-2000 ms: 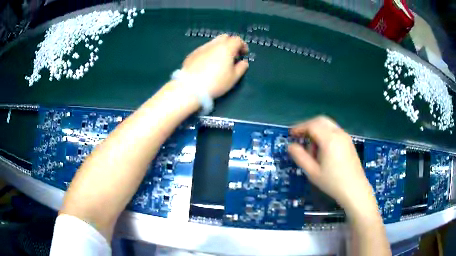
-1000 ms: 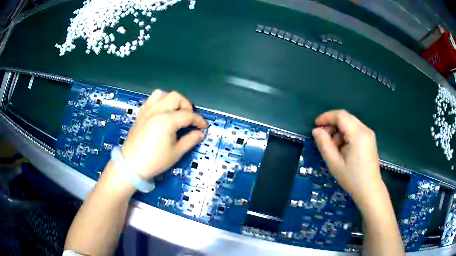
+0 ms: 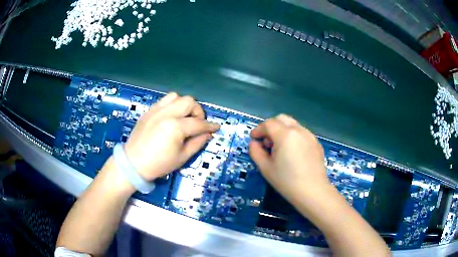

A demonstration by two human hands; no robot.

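Note:
A blue circuit board panel (image 3: pixel 201 168) with black chips and silver pads lies in front of me under both hands. My left hand (image 3: pixel 168 138), with a pale band on the wrist, is over the board, its thumb and index finger nearly together near the board's far edge. My right hand (image 3: pixel 289 153) is over the board's right part, fingertips pinched close to the left hand's. Whether either hand holds a small part cannot be told; the fingers hide it. Small grey components (image 3: pixel 326 46) lie in a row on the green surface (image 3: pixel 191 60).
White connectors lie in a loose pile (image 3: pixel 90 22) at the far left and another pile (image 3: pixel 443 123) at the right. More blue boards (image 3: pixel 90 118) lie along the rail at both sides. A red can (image 3: pixel 443 54) stands at the far right edge.
My left hand has come from the component row down to the board. My right hand has moved left beside it. The camera view has shifted, so the piles appear further left and right.

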